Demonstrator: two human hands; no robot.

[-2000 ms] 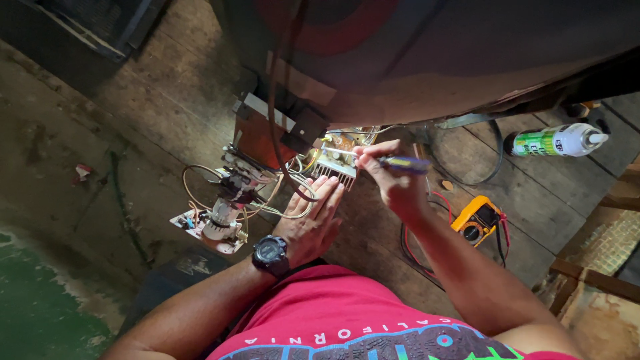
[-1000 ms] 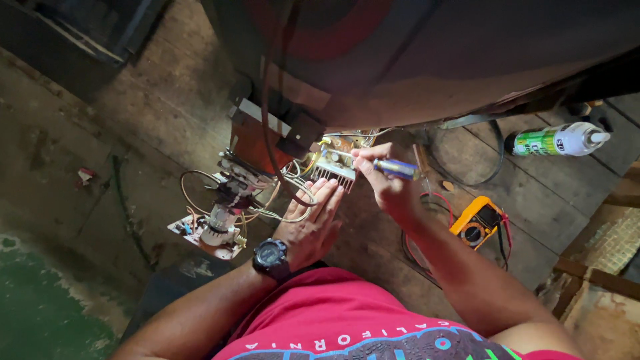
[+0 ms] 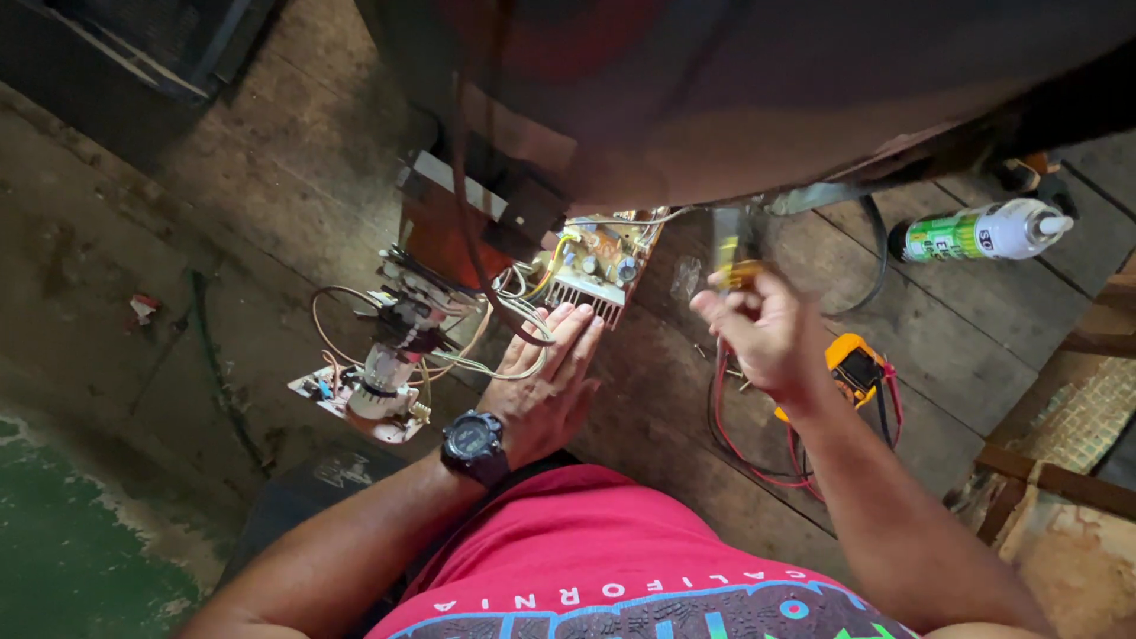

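Note:
My left hand (image 3: 550, 390), with a watch on its wrist, lies flat with fingertips on the finned metal heat sink (image 3: 586, 295) of a circuit board (image 3: 608, 253). Its fingers grip nothing. Loose wires (image 3: 497, 373) pass over and beside it. To the right of the board, my right hand (image 3: 754, 328) is raised with its fingers closed on a small brush (image 3: 729, 253), which has a yellowish part and is blurred. Left of the board is a CRT tube neck (image 3: 390, 364) with a small neck board (image 3: 311, 395) on its end.
A large dark picture tube (image 3: 754, 106) hangs over the top. An orange multimeter (image 3: 854, 368) with red and black leads (image 3: 763, 475) lies right of my right hand. A spray can (image 3: 981, 231) lies farther right, near a black cable (image 3: 879, 257). Small screws lie on the wooden floor (image 3: 674, 417).
My right hand has moved right, away from the board; before, it held a tool with a blue handle over the board. My left hand stays at the heat sink.

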